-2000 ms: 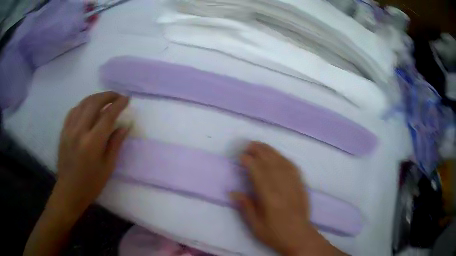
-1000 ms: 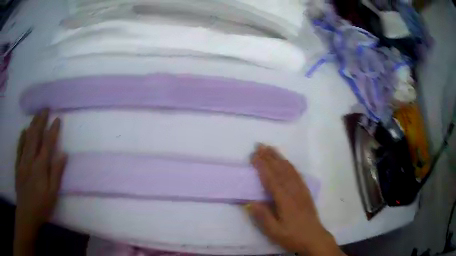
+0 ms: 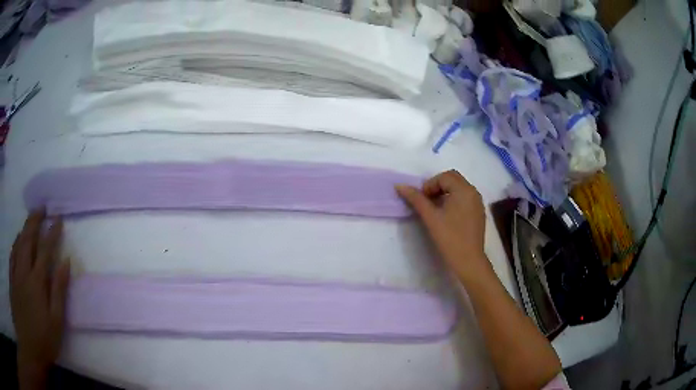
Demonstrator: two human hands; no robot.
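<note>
The far lilac stack [image 3: 229, 187] lies flat across the table, with rounded ends. The paler near lilac stack [image 3: 259, 308] lies parallel to it, closer to me. My left hand [image 3: 38, 286] is flat, fingers slightly apart, its fingertips at the left end of the far stack and its palm beside or over the left end of the near stack, which it partly hides. My right hand [image 3: 450, 209] has thumb and fingers closed on the right end of the far lilac stack; how many layers it pinches cannot be told.
White strips [image 3: 252, 110] and a large white stack [image 3: 252, 34] lie beyond. Blue-edged lilac pieces [image 3: 519, 122] are heaped at the right, above an iron [image 3: 565, 266] and a yellow-orange bundle [image 3: 603, 221]. Scissors [image 3: 19, 107] lie far left. A cable [image 3: 660, 198] runs at right.
My right hand has moved from the near stack's right part up to the far stack's right end and closed there. My left hand stays at the left ends. The view has shifted.
</note>
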